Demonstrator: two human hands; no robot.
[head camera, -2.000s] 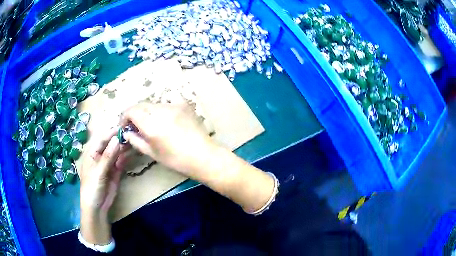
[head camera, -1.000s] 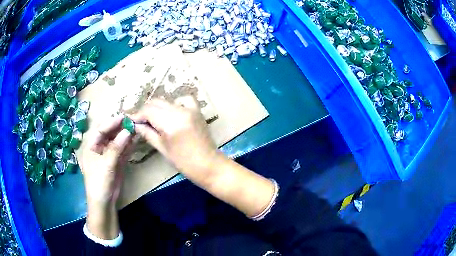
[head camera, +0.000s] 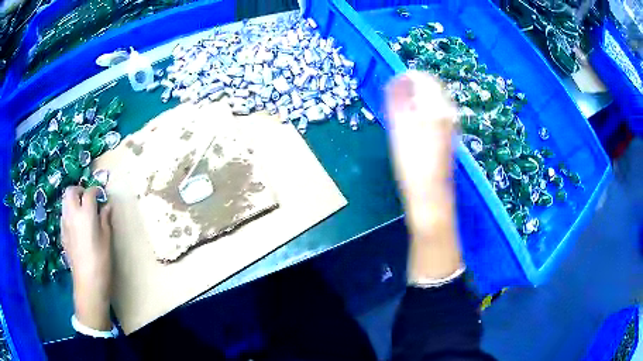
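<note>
My left hand (head camera: 86, 229) is at the right edge of the loose pile of green shells (head camera: 63, 166), fingertips down among them; a shell shows at its fingertips, but whether it is gripped is unclear. My right hand (head camera: 421, 141) is blurred, over the near wall of the right-hand blue bin; what its fingers hold cannot be told. That bin holds a heap of glued assemblies (head camera: 518, 141). The small whitish glue dish (head camera: 196, 189) sits on the stained pad (head camera: 229, 190), with the thin applicator stick (head camera: 202, 156) resting in it and pointing up and away.
The heap of silvery inserts (head camera: 261, 67) lies at top centre. A translucent bottle (head camera: 139, 72) and a small white item (head camera: 113, 58) are at its left. The cardboard sheet (head camera: 303, 166) lies under the pad. The blue bin's wall (head camera: 493, 211) stands at the right.
My hands have parted from over the pad, where they held a green part. The left moved to the shell pile, the right over the bin wall. The dish and stick are now uncovered.
</note>
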